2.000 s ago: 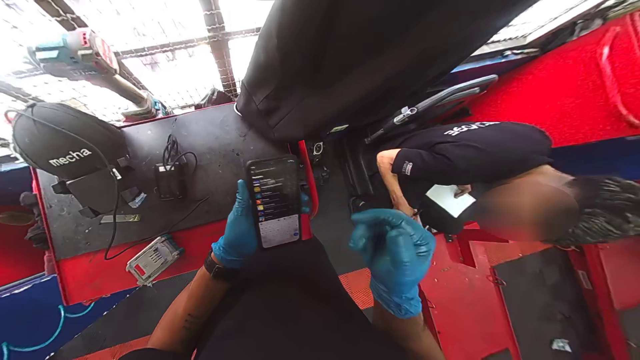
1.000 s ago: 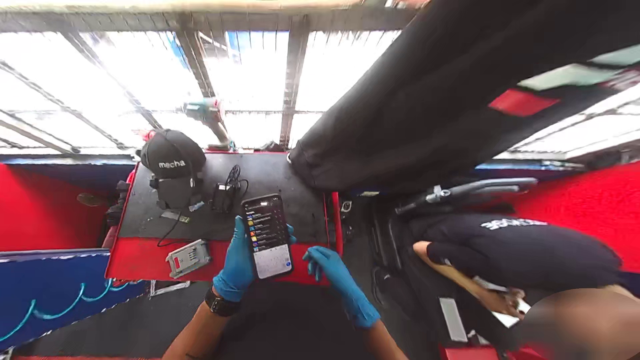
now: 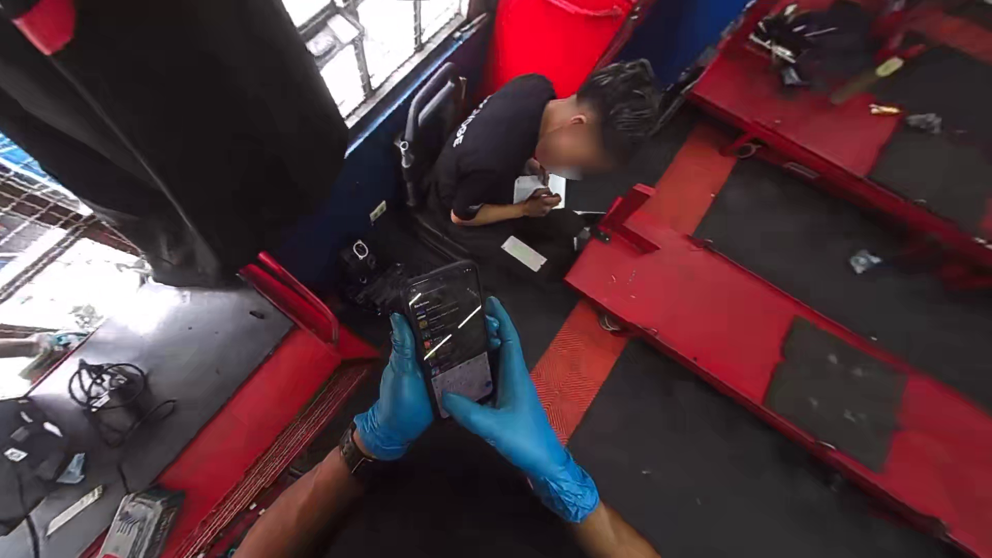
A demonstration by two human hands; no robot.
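A dark smartphone [image 3: 449, 337] is held upright between my two hands, its screen lit with a list above a pale keyboard. My left hand [image 3: 401, 395], in a blue disposable glove, grips the phone's left edge. Also gloved in blue, my right hand [image 3: 508, 403] closes around the right edge, with its thumb over the lower part of the screen. A wristwatch [image 3: 356, 452] sits on my left wrist.
A seated person [image 3: 508, 155] in a dark shirt bends over a white pad [image 3: 540, 191]. Red metal ramps [image 3: 697, 310] stretch across the right. At left, a red and black workbench [image 3: 225, 349] bears a coiled cable [image 3: 108, 387] and a battery pack [image 3: 139, 523].
My right hand, apart from the phone in the earlier frames, now holds its right side with the thumb on the screen. The view has swung right.
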